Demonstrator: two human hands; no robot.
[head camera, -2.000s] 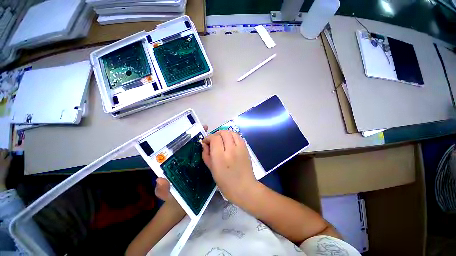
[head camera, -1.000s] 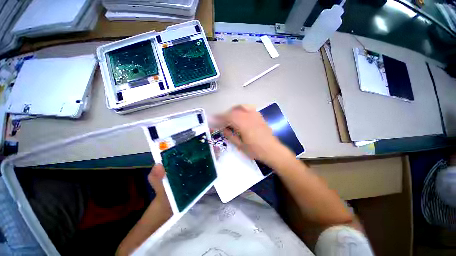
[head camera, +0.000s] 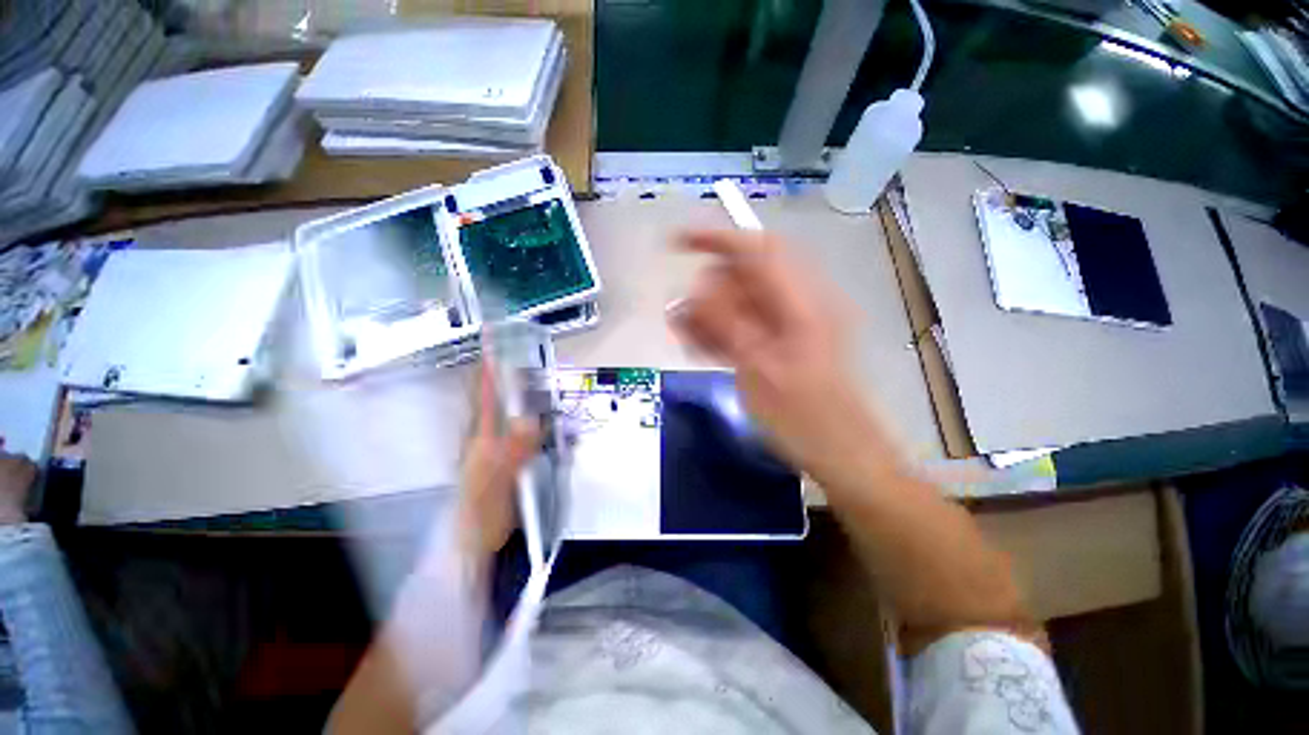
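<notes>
My left hand holds the calculator front half, which is blurred and turned nearly edge-on. Its circuit board face is hidden. The LCD writing tablet panel lies at the bench edge just right of it, dark at right, with a white area, fine wires and a small green board at left. My right hand is blurred above the bench, past the panel's upper right, with fingers apart and nothing seen in it. The stylus is mostly hidden behind it.
A stack of open calculator halves stands behind my left hand. White slabs lie at left, with piles behind. A squeeze bottle stands at back. Cardboard sheets carry another panel. A person's sleeve shows at left.
The front half has swung from face-up to nearly edge-on in my left hand. My right hand has left the board and wires and lifted up and right. The panel now lies squarely at the bench edge.
</notes>
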